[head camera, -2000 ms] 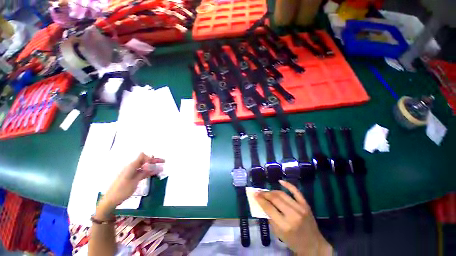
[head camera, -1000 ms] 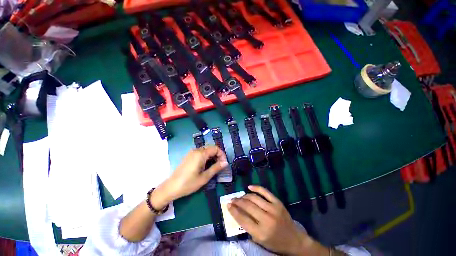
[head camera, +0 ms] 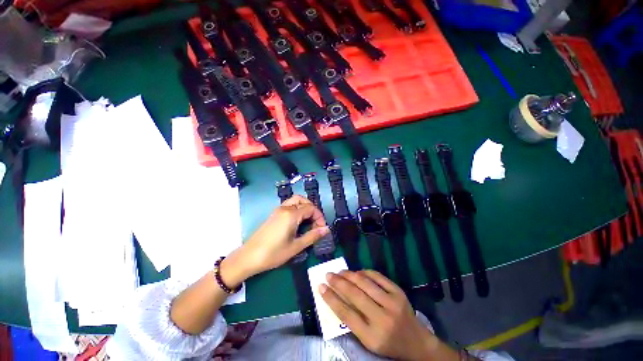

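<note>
Several smartwatches (head camera: 369,218) lie side by side at the near table edge, dark screens up, straps laid flat. My left hand (head camera: 285,236) is over the left end of the row, thumb and fingertips together at a greyish watch screen (head camera: 323,243), the second from the left. Whether a thin film is between the fingertips cannot be told. The leftmost watch is partly hidden under this hand. My right hand (head camera: 370,310) holds a white card (head camera: 329,292) flat over the lower straps of the leftmost watches, just below the left hand.
An orange-red tray (head camera: 441,99) behind holds several back-up watches. Long white paper sheets (head camera: 99,211) lie at left. At right are a small bottle in a cream ring (head camera: 530,120), white scraps (head camera: 487,161) and a blue strip (head camera: 498,72). A blue bin (head camera: 486,15) is at back right.
My left hand has come from the paper sheets to the second watch, whose screen now looks greyish. My right hand stays with the card near the left watches. The view has shifted right.
</note>
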